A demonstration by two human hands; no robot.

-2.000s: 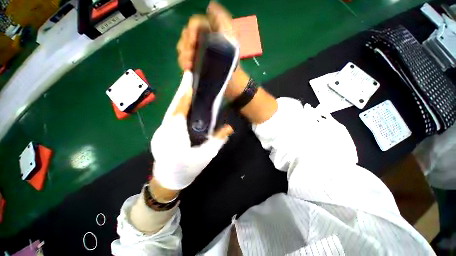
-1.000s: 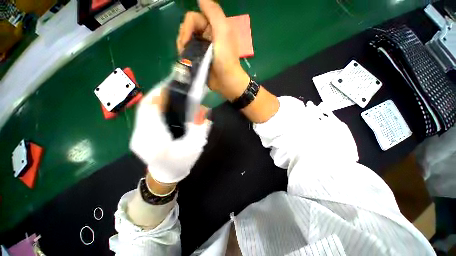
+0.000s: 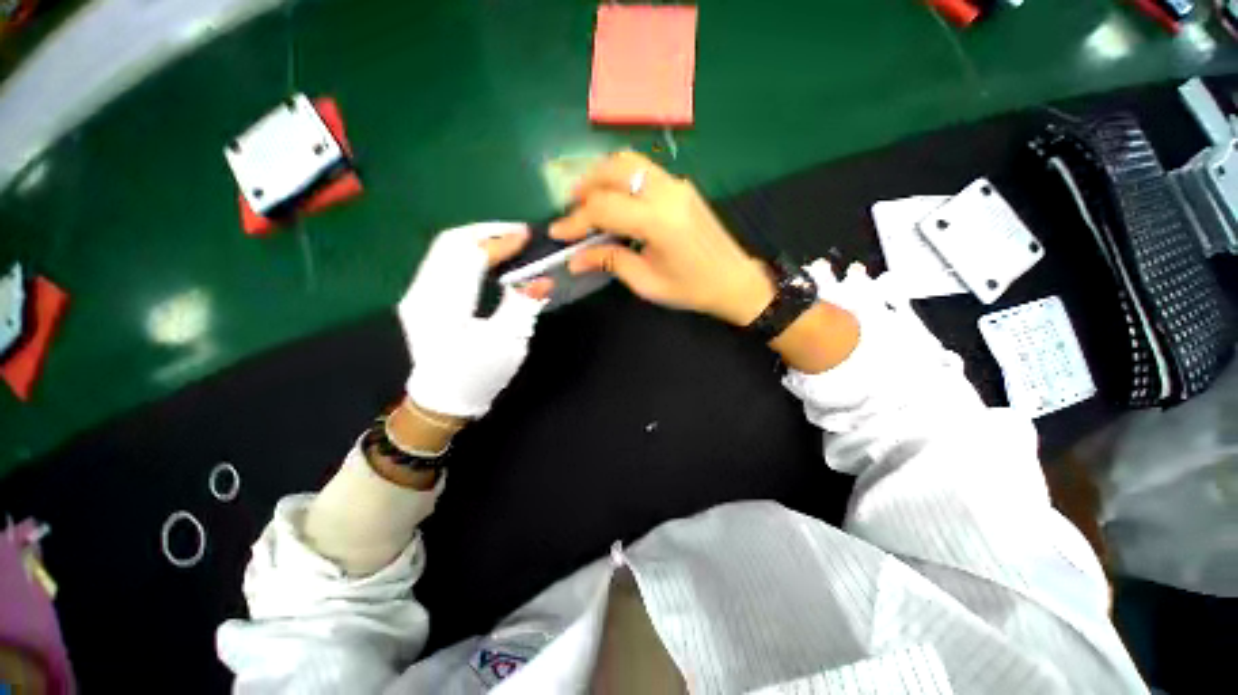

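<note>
A small black electronic unit (image 3: 543, 255) with a white plate edge is held edge-on between both hands, over the border of the green belt and the black mat. My left hand (image 3: 469, 319), in a white glove with bare fingertips, grips its left end. My right hand (image 3: 659, 238), bare with a ring and a dark wristband, grips its right end. The fingers hide much of the unit, and it is slightly blurred.
The green belt (image 3: 448, 136) carries a unit with a white plate (image 3: 285, 152), another at the left edge, and an empty red pad (image 3: 644, 65). White covers (image 3: 980, 242) and a checked bag (image 3: 1154, 258) lie right; two rings (image 3: 183, 539) left.
The unit has come down from upright to a lower, flatter position. Both hands moved down with it, the right hand also rightwards. The view has shifted, and the belt units sit further left.
</note>
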